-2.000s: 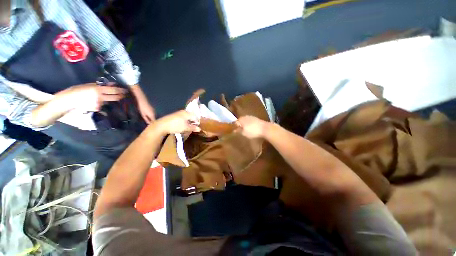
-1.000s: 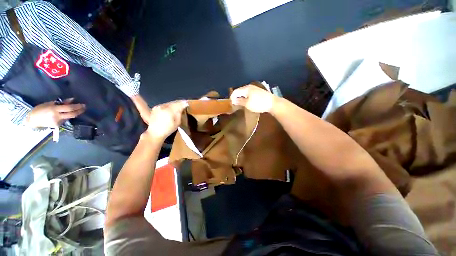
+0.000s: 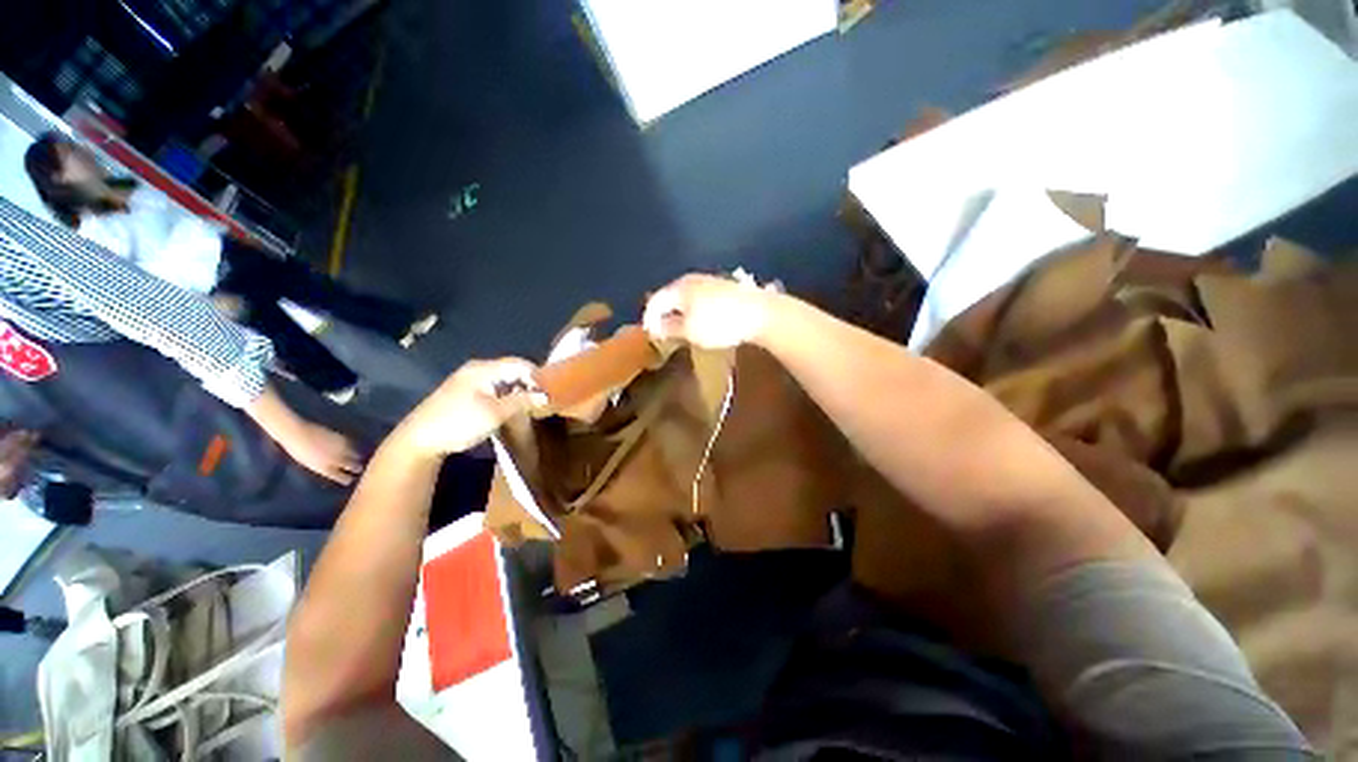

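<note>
A large brown panel (image 3: 789, 462) with white edges hangs and lies in folds in front of me, over the dark mat. My left hand (image 3: 480, 402) grips one end of a smooth tan-brown strip (image 3: 596, 372) at the panel's upper edge. My right hand (image 3: 708, 311) grips the other end, a little higher. The strip is stretched between the hands, slanting up to the right. The fingertips are partly hidden behind the cloth. Whether the strip is joined to the panel is hard to tell.
A red-orange card (image 3: 466, 610) lies on a white surface at left. Grey-beige pieces with straps (image 3: 179, 670) lie lower left. Brown panels (image 3: 1132, 387) are heaped by a white board (image 3: 1132, 134) at right. An aproned person stands at left; another person is farther back.
The strip now slants, with my left hand lower than my right. The view has shifted, the aproned person is farther toward the left edge, and another person has come into view behind.
</note>
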